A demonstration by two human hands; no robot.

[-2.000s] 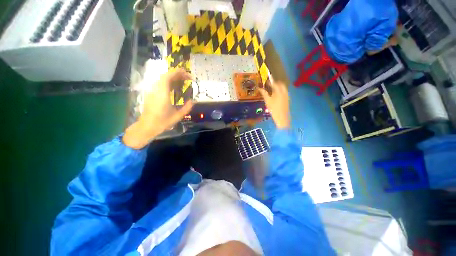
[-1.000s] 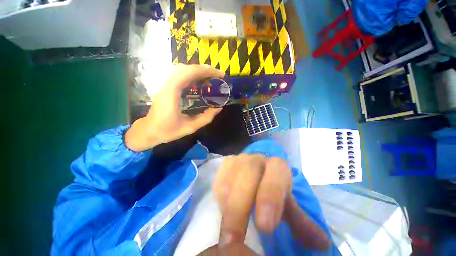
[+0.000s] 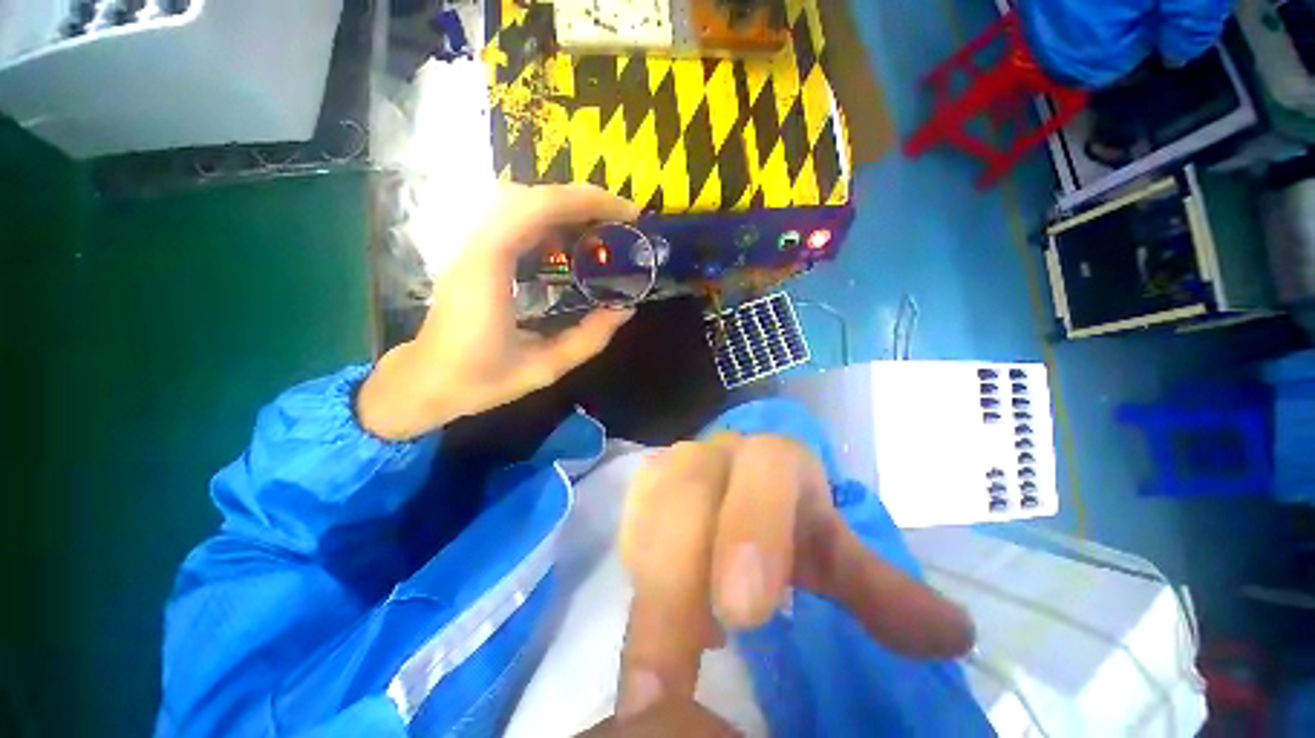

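Note:
My left hand (image 3: 498,296) holds a thin, clear round ring or disc (image 3: 616,265) by its edges between thumb and fingers, in front of the machine's dark blue control panel (image 3: 728,248). My right hand (image 3: 764,541) is raised close to the camera over my chest, blurred, with fingers bent and apart and nothing visible in it. The orange-brown fixture (image 3: 743,29) and a white plate (image 3: 614,22) beside it are cut off by the top edge, on the yellow-black striped bed (image 3: 678,123).
A stacked white foam block (image 3: 217,87) is at upper left. A small grid rack (image 3: 760,340) hangs below the panel. A foam tray with dark parts (image 3: 930,440) lies at right, above a white wrapped block (image 3: 1067,620). A red stool (image 3: 988,101) and a person's blue sleeves (image 3: 1110,36) are at upper right.
My right hand has left the fixture and come up near the camera. My left hand now shows the clear ring in its fingers. The view has tilted down, moving the fixture to the top edge.

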